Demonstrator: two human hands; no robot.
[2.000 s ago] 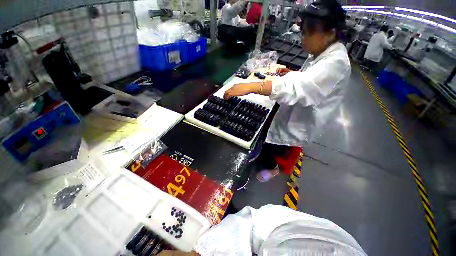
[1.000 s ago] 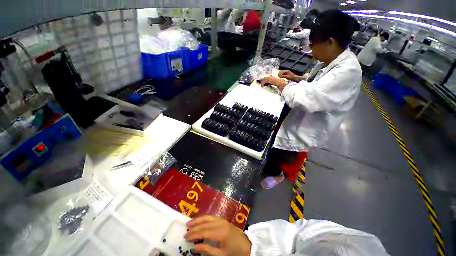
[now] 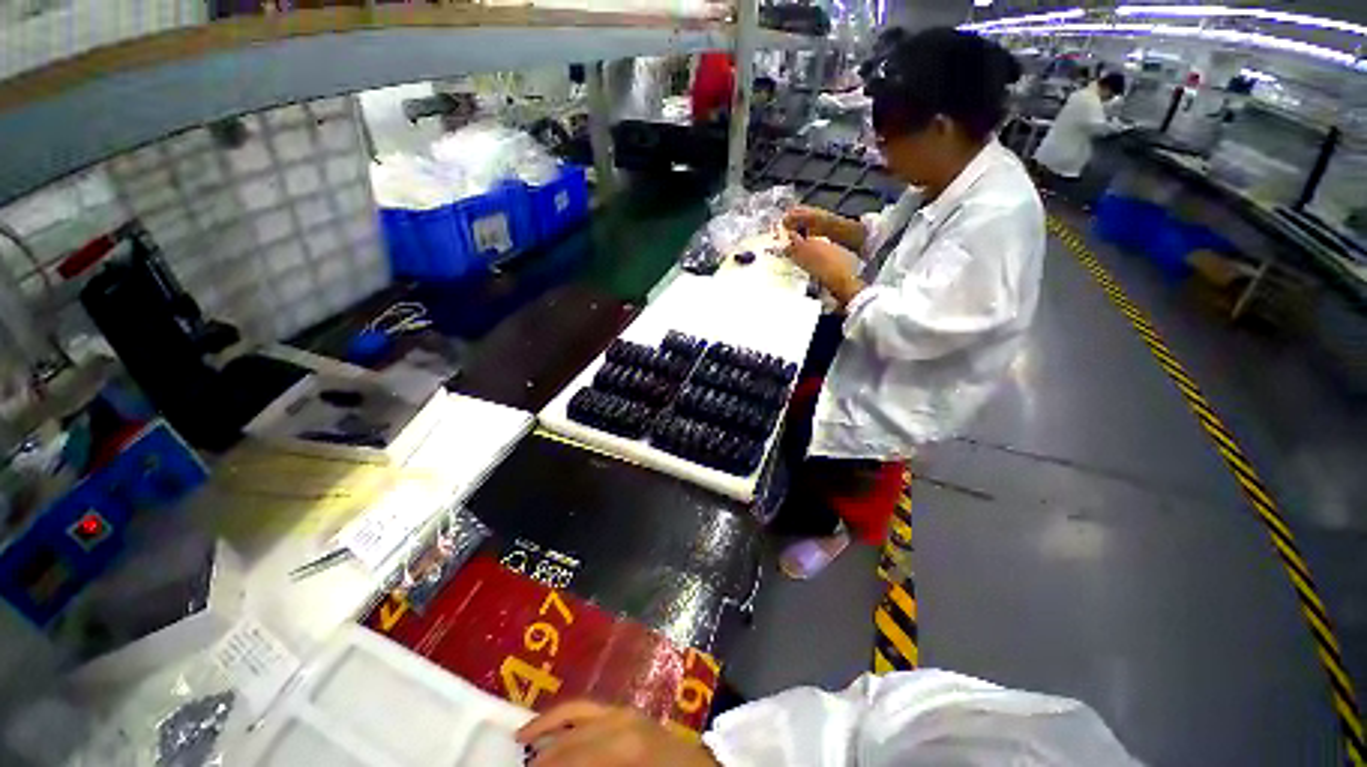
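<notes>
The near white blister tray (image 3: pixel 393 701) lies at the bottom left, cut off by the lower edge, with shallow pockets. My right hand (image 3: pixel 615 737) is over its right end, palm down, partly cut off by the bottom edge. A small dark part (image 3: pixel 528 748) shows at its fingertips; I cannot tell if they pinch it. My left hand is out of the picture. A clear bag of greyish small parts (image 3: pixel 195 728) lies left of the tray.
A neighbour's white tray (image 3: pixel 577 424) holds rows of black housings. A person in a white smock (image 3: pixel 952 322) works beyond it. A red printed mat (image 3: pixel 495 629), papers (image 3: pixel 450 435), a blue control box (image 3: pixel 93 525) and an open box (image 3: pixel 352 408) surround the near tray.
My right hand came into view from below and now sits lower, at the bottom edge. The view has shifted, and the near tray shows less. The neighbour's hands moved from the full tray to beyond it.
</notes>
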